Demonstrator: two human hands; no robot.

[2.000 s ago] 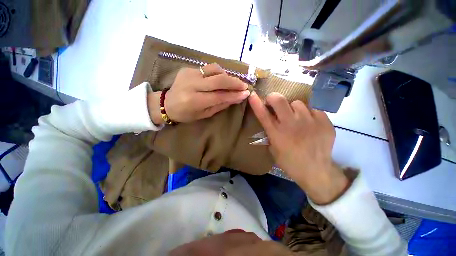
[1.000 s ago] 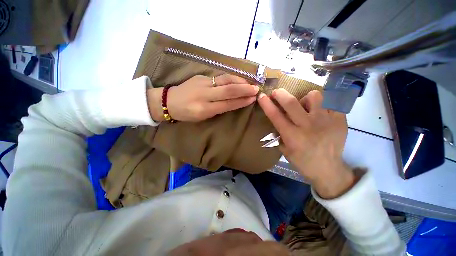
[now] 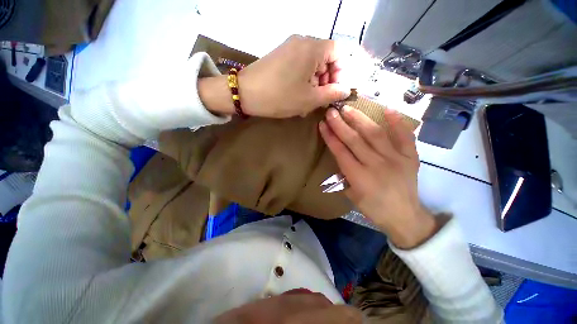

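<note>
The brown garment panel (image 3: 253,158) lies over the front of the machine table. A short stretch of the metal zipper (image 3: 231,64) shows left of my left hand; the rest is hidden under it. My left hand (image 3: 291,79) has its fingers curled, with thumb and fingertips at the zipper end on the cloth edge. My right hand (image 3: 373,158) lies on the cloth, fingertips pressing beside the left thumb. The silver blades of the thread snips (image 3: 333,183) stick out from under my right palm, their handles hidden.
The white sewing machine head (image 3: 468,38) is at the upper right, with its needle area in glare. A grey attachment (image 3: 445,120) stands right of the cloth. A black smartphone (image 3: 519,164) lies on the white table (image 3: 142,50). More brown cloth (image 3: 167,209) hangs at the lap.
My left hand has moved up and turned over the zipper, covering most of it, with its fingers now curled. My right hand has shifted slightly left, and its fingers lie flatter on the cloth.
</note>
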